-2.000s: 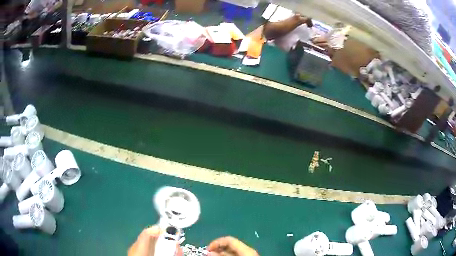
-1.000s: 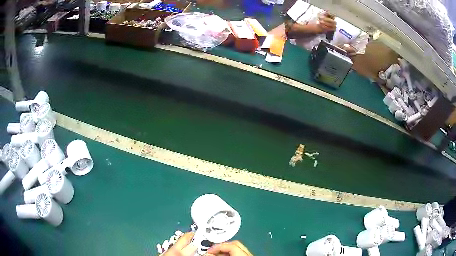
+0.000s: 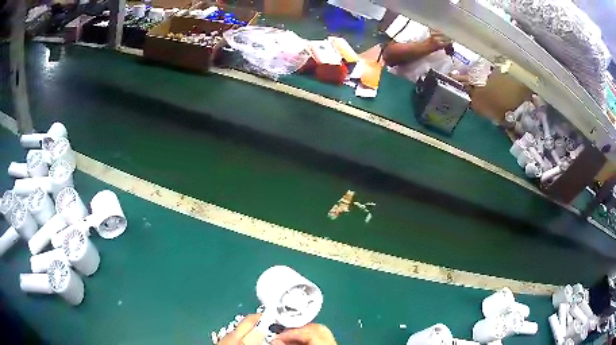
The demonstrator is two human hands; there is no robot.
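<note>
A white fan body (image 3: 289,295) is held near the bottom centre, its open head facing right and towards me, with a ring and hub inside. My left hand (image 3: 241,331) is closed around the handle. My right hand (image 3: 305,335) has its fingers at the handle's neck, by a small dark opening; whether it pinches a small part is hidden. Both hands are cut off by the bottom edge. Small white parts (image 3: 221,330) lie loose beside my left hand.
White fan bodies (image 3: 66,279) are piled at the left, and more (image 3: 496,327) lie at the lower right. Beyond the pale edge strip (image 3: 297,237), the green conveyor carries a tan scrap (image 3: 343,204). Across it are a cardboard box (image 3: 177,50), a dark device (image 3: 442,102) and a person's arm.
Since two seconds ago, the fan head has turned from facing up to facing right, and my right hand has come to its neck. The tan scrap has moved left.
</note>
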